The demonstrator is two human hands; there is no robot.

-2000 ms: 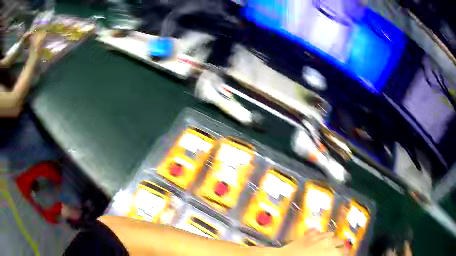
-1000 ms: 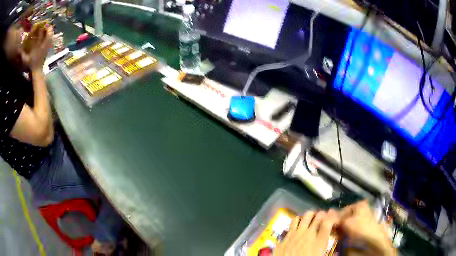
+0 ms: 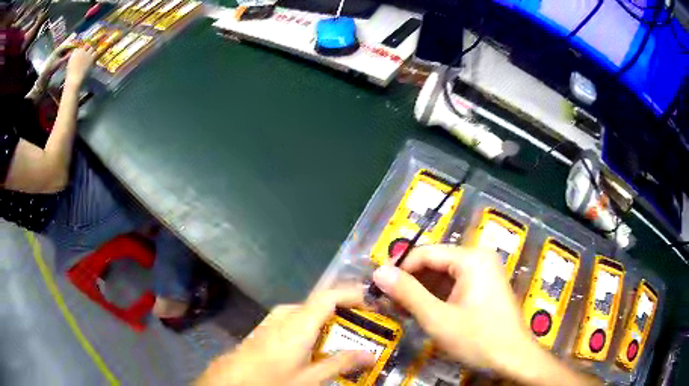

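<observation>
A clear blister tray point(image 3: 361, 226) holds several yellow handheld devices point(image 3: 495, 237) with white labels and round red spots. My left hand point(image 3: 291, 339) is at the tray's near left, its fingers around a yellow device point(image 3: 359, 343) with a black strip at its end. Whether that device is lifted from its pocket cannot be told. My right hand point(image 3: 468, 301) pinches a thin black cable point(image 3: 434, 212), which crosses over the far-left device. The cable's end is at my fingertips, beside the top of the device in my left hand; whether it is plugged in cannot be told.
Two white barcode scanners point(image 3: 461, 124) point(image 3: 593, 197) lie behind the tray. A blue mouse-like object point(image 3: 335, 35) is on a white shelf point(image 3: 291, 41) near a blue screen point(image 3: 642, 53). At left, a coworker's arm point(image 3: 57, 151) reaches to another tray of yellow devices; a red stool point(image 3: 94, 264) stands below.
My hands, close together over the tray a second ago, are now apart, left on a device and right on the cable. The view has turned down, showing more of the tray.
</observation>
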